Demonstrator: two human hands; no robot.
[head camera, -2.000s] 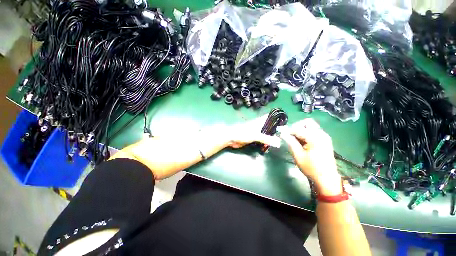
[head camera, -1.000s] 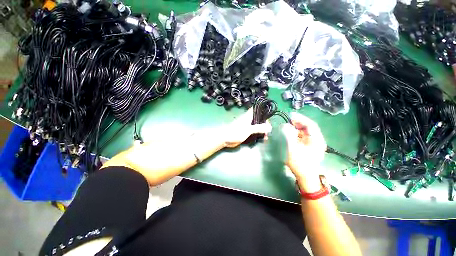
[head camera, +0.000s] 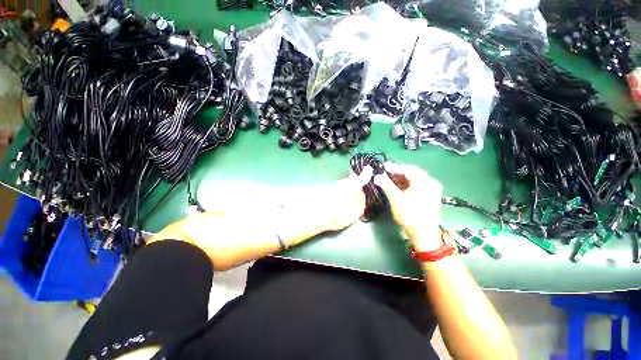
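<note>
My left hand (head camera: 349, 199) is closed around a small black cable coil (head camera: 372, 200) above the front of the green table. My right hand (head camera: 415, 197) is at the right side of the same coil, its thumb and fingers pinching the cable close to my left fingers. The coil's loops stick up between the hands. What exactly the right fingertips pinch is hidden and overexposed. A black cord with green circuit boards (head camera: 481, 243) lies just right of my right wrist.
A large pile of black cables (head camera: 112, 119) is at the left. Open clear bags hold black housing shells (head camera: 323, 130) and angular black parts (head camera: 439, 119). Cables with green boards (head camera: 555, 140) are heaped at the right. A blue bin (head camera: 77, 264) is below the left edge, a blue stool (head camera: 597, 309) at lower right.
My right hand, earlier drawing a length of cable out to the right of the coil, is now back against it. The coil sits upright between both hands. The view has shifted slightly.
</note>
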